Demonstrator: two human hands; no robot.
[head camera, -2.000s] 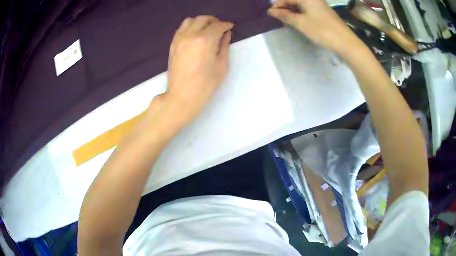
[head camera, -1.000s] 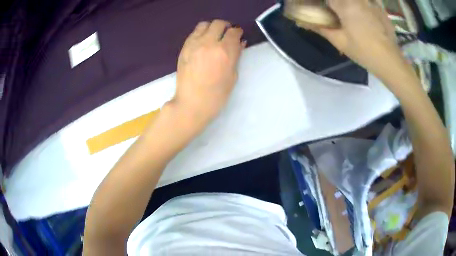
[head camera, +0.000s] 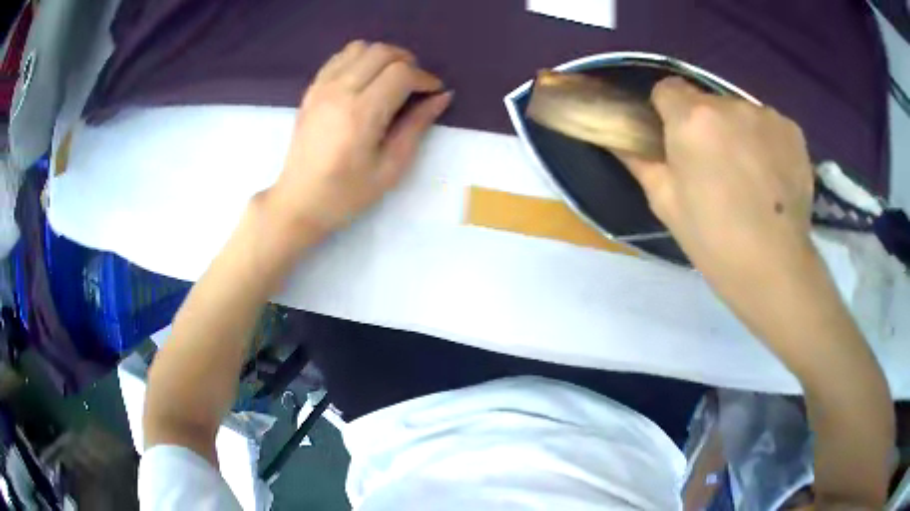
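The dark purple garment piece (head camera: 220, 50) lies across the top of the white-covered table, its hem edge toward me. My left hand (head camera: 359, 130) rests at the hem, left of centre, thumb and fingers close together at the cloth edge; whether they pinch it is unclear. My right hand (head camera: 733, 165) grips the wooden handle of the steam iron (head camera: 599, 185). The iron's pointed tip faces left, and its plate lies over the hem and the white cover. A yellow-orange template (head camera: 529, 215) lies on the cover, its right part under the iron. A white paper label (head camera: 574, 10) lies on the garment.
The white table cover (head camera: 399, 284) runs along the front edge. A small yellow-orange strip (head camera: 65, 152) shows at the far left. A blue crate (head camera: 120, 299) is below left. Plastic bags (head camera: 768, 449) are below right. A cord (head camera: 848, 205) lies right of the iron.
My right hand has taken hold of the iron and brought it onto the hem. The view has shifted left along the table, so label and template appear further right. My left hand stays at the hem.
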